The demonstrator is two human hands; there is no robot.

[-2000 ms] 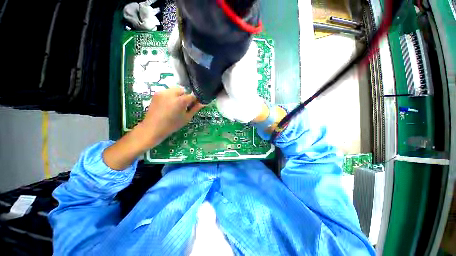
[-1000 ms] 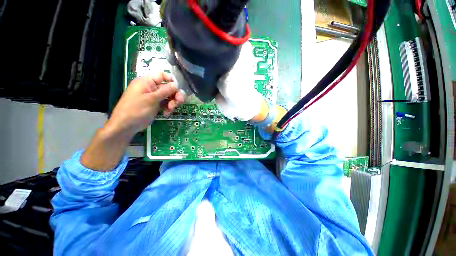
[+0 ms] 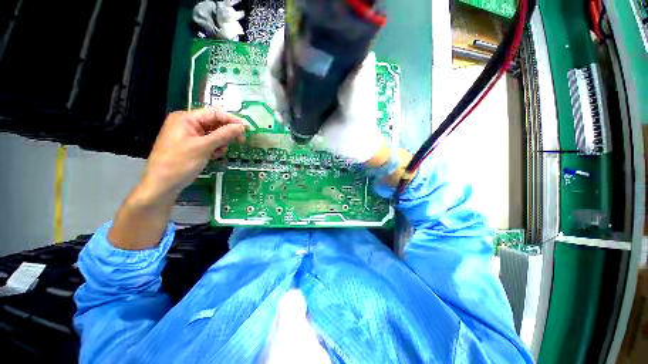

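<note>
A large green circuit board (image 3: 298,199) lies in front of me with pale border lines and solder dots. My right hand (image 3: 352,117), in a white glove, grips a thick black electric screwdriver (image 3: 320,75) with a small label. Its tip points down over the middle of the board and is hard to see. My bare left hand (image 3: 192,146) is over the board's left part, thumb and index finger pinched together. Whether a screw is between the fingertips is too small to tell.
A screw tray (image 3: 266,20) and a crumpled grey-white bundle (image 3: 219,18) are beyond the board. Black ribbed racks (image 3: 71,64) stand at left. The screwdriver cable (image 3: 465,96) loops at right beside the rail (image 3: 533,163). A finned heatsink (image 3: 517,277) is at lower right.
My left hand has moved left, away from the screwdriver tip, with its fingers drawn into a pinch. The screwdriver swung left, then back right and looks more upright.
</note>
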